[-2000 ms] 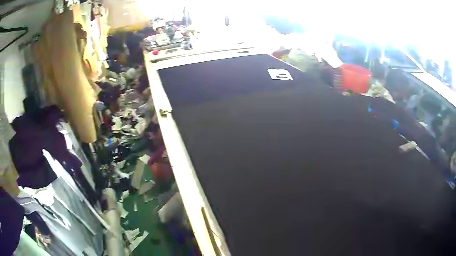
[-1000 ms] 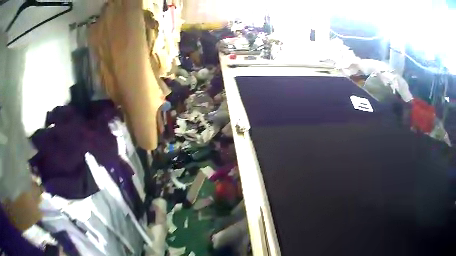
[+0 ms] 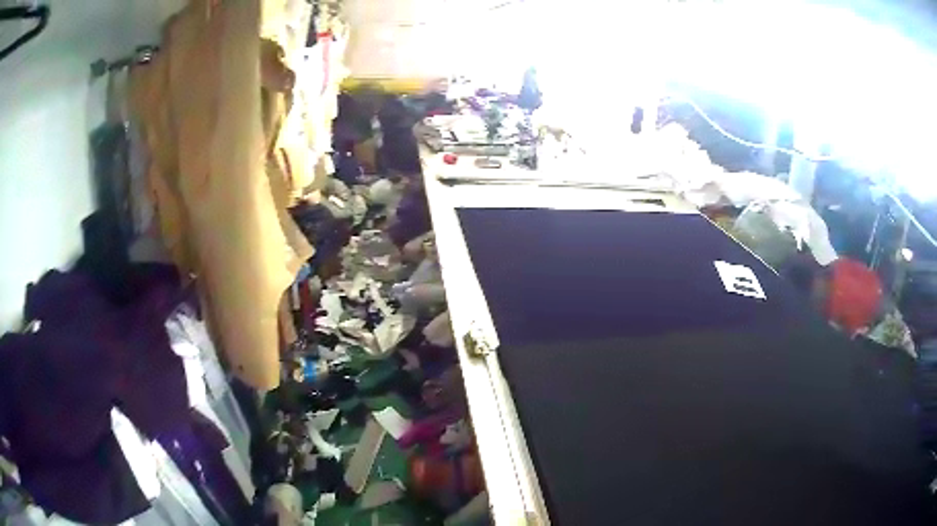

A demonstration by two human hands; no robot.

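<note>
Dark fabric (image 3: 658, 421) lies flat on the long cutting table and runs off the bottom of the picture. Its far section is navy-purple (image 3: 575, 272) and meets the black part along a straight edge. A white card with dark marks (image 3: 740, 279) lies near the right side of the navy section. The pale table edge (image 3: 457, 298) runs along the left of the cloth, with a small light object (image 3: 479, 343) on it. Neither of my hands is in the picture.
Scraps (image 3: 365, 318) litter the green floor left of the table. Tan paper patterns (image 3: 221, 195) hang by the aisle, with purple cloth (image 3: 103, 380) at the lower left. A red bucket (image 3: 855, 296) stands beyond the table's right side. A small red item (image 3: 450, 159) sits at the far end.
The view has swung left, so the table first shifted right in the picture. Over the last second the table's far end has moved lower in view. No hand has appeared.
</note>
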